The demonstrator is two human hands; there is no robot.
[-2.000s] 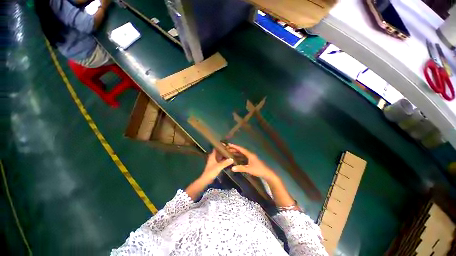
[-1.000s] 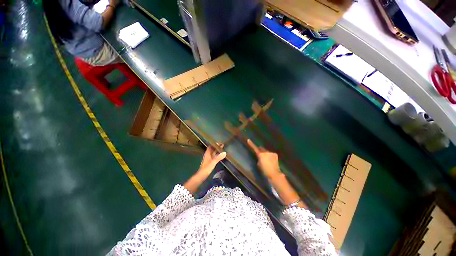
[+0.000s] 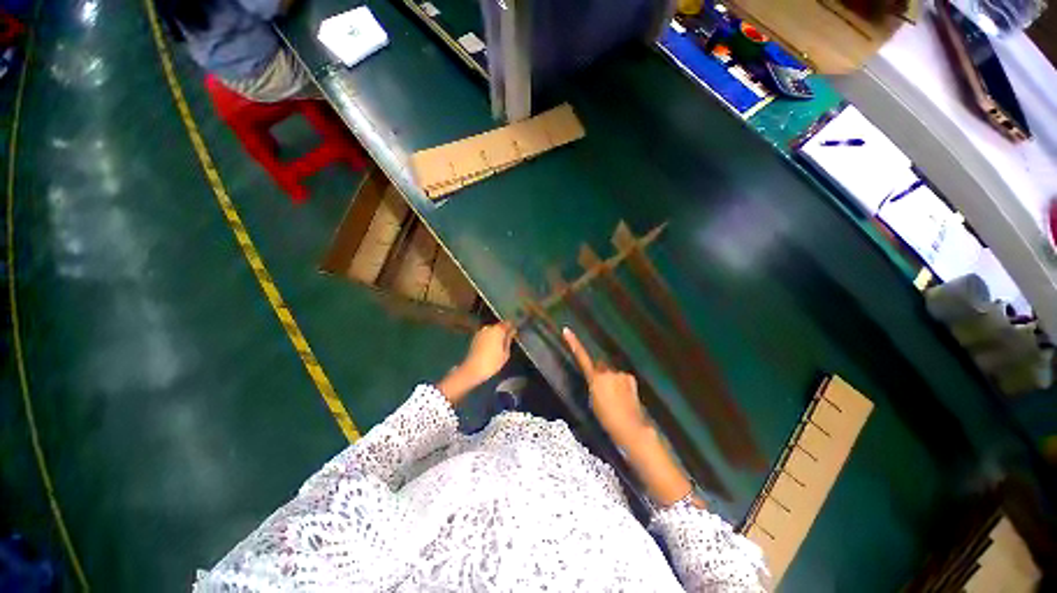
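Note:
A partly built partition grid stands on edge on the green bench, blurred. Several long strips run from a shorter cross piece toward the lower right. My left hand is closed on the near end of the cross piece at the bench edge. My right hand is beside the nearest long strip, its index finger extended along it; whether it grips the strip is unclear. The working pile of strips lies right of the grid. Shorter divider strips lie at the far left of the bench.
An open carton is below the bench edge at left. A grey post stands behind the shorter strips. The strip stockpile is at lower right. A person sits on a red stool. A white shelf borders the upper right.
The nearest long strip, earlier held in both hands, is now at the cross piece. My right hand has moved away from my left hand and along the strip. The camera view has shifted.

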